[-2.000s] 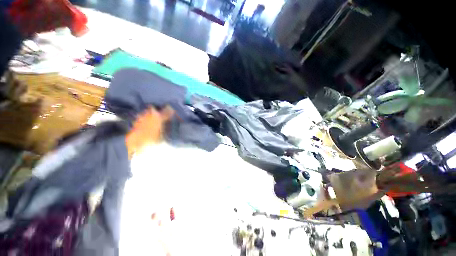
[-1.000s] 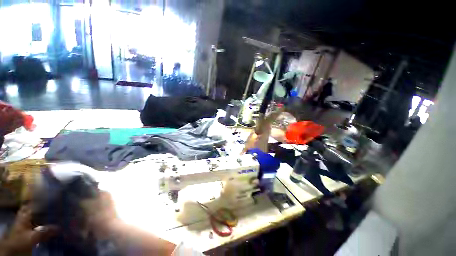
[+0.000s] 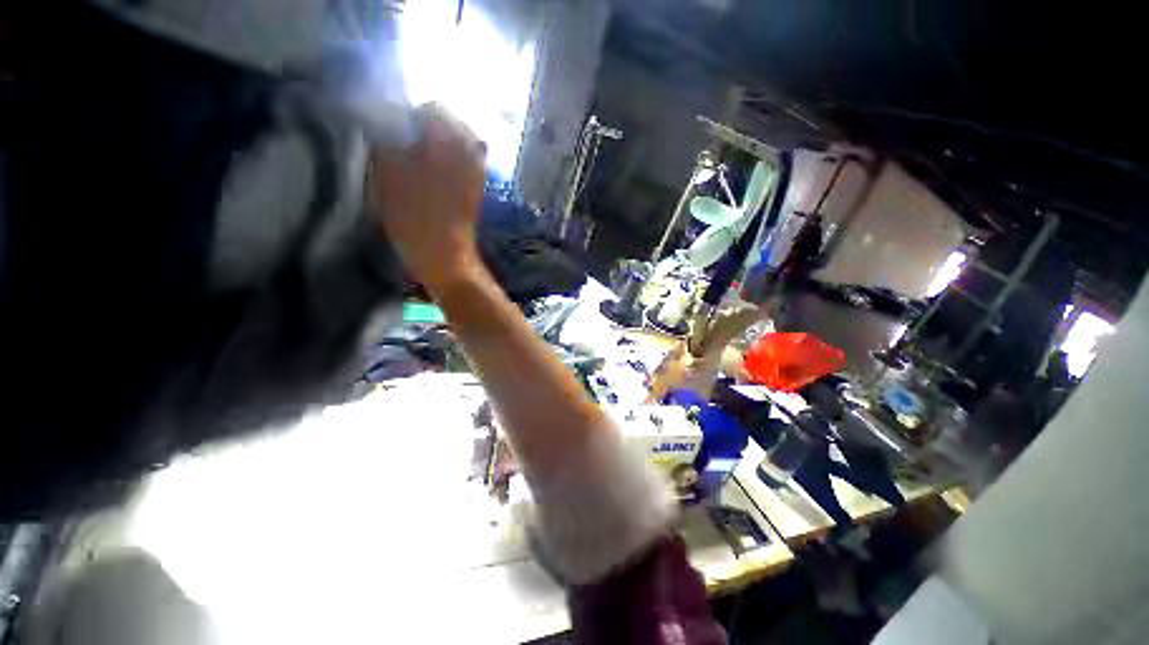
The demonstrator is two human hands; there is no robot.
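Note:
A large dark grey cloth [image 3: 164,252], blurred and close to the camera, fills the left and upper left of the view. My right hand [image 3: 432,189] is raised at the upper centre, closed on the edge of this cloth. My forearm runs down to a pale cuff and maroon sleeve, in front of the sewing machine. My left hand is not in view. The white sewing machine [image 3: 665,441] shows behind the forearm, its left part glaring and partly covered.
The white table [image 3: 504,605] glares strongly. A red plastic bag [image 3: 791,362], a blue item [image 3: 721,435] and dark cloth pieces [image 3: 825,473] lie beyond the machine. Thread cones [image 3: 672,302] and a pale green fan [image 3: 714,214] stand at the back. A pale upright shape edges the right side.
My right hand has risen from low at the left to the upper centre with dark cloth. The cloth now hides the left background. My left hand has left view. The scissors are no longer visible.

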